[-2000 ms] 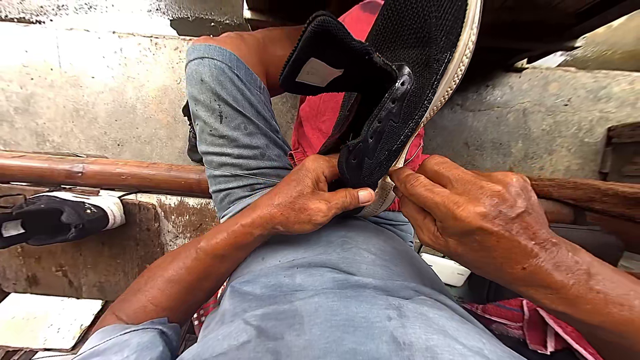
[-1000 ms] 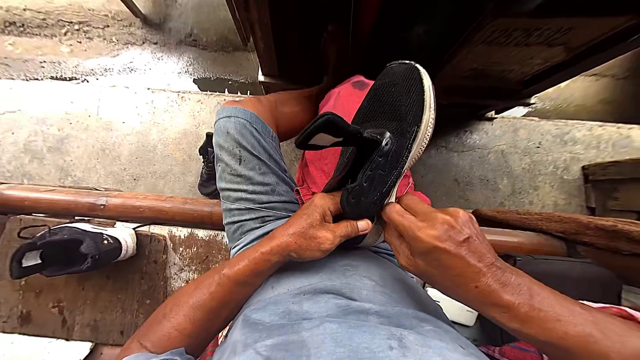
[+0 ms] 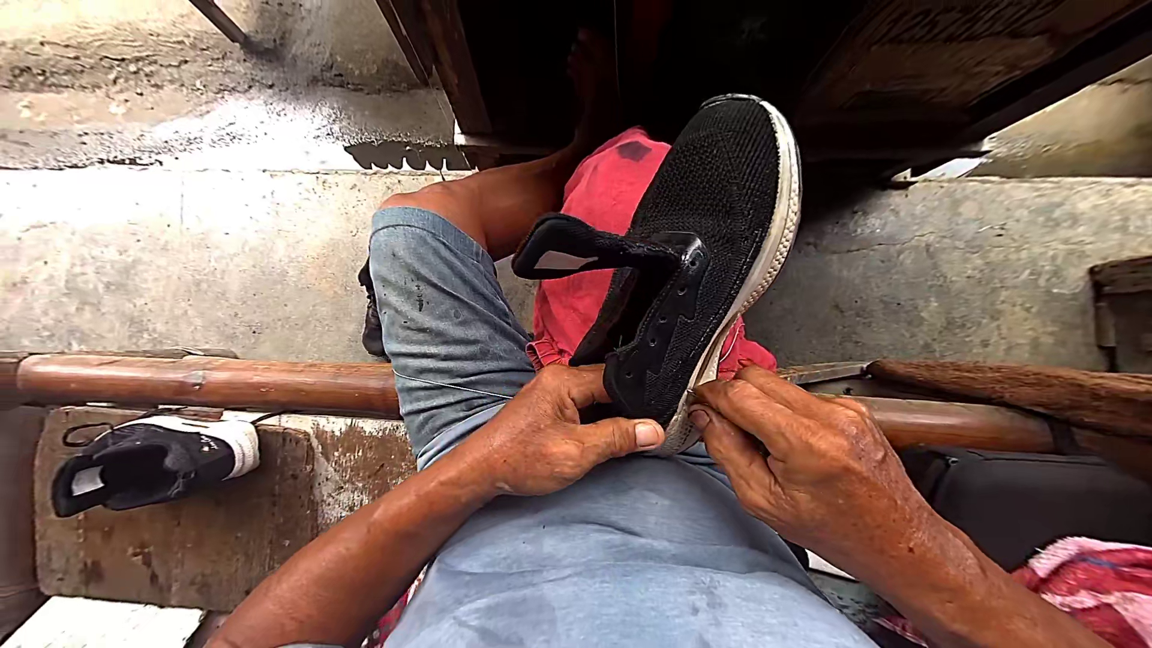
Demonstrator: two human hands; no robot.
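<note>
A black mesh sneaker (image 3: pixel 720 189) with a pale rubber sole lies over my lap, its tongue folded out and its eyelets unlaced. My left hand (image 3: pixel 562 432) grips the heel end, fingers inside the collar and thumb at the sole's edge. My right hand (image 3: pixel 774 432) pinches something small and thin at the sole's side near the heel; the fingertips hide most of it, and I cannot tell what it is. A thin pale thread (image 3: pixel 454 387) crosses my left thigh. Under the shoe is a red cloth (image 3: pixel 576 306).
On a worn wooden board (image 3: pixel 180 549) at left sits another black sneaker (image 3: pixel 162 463) with a white sole. A brown pole (image 3: pixel 216 382) runs crosswise. Dark wooden furniture (image 3: pixel 900 81) stands ahead. At right are a rough wooden piece (image 3: pixel 1008 382), a dark case-like object (image 3: pixel 1026 504) and a red-and-white cloth (image 3: pixel 1098 585).
The view has shifted. My left hand still holds the heel end of the sneaker, and my right hand stays at the sole's edge.
</note>
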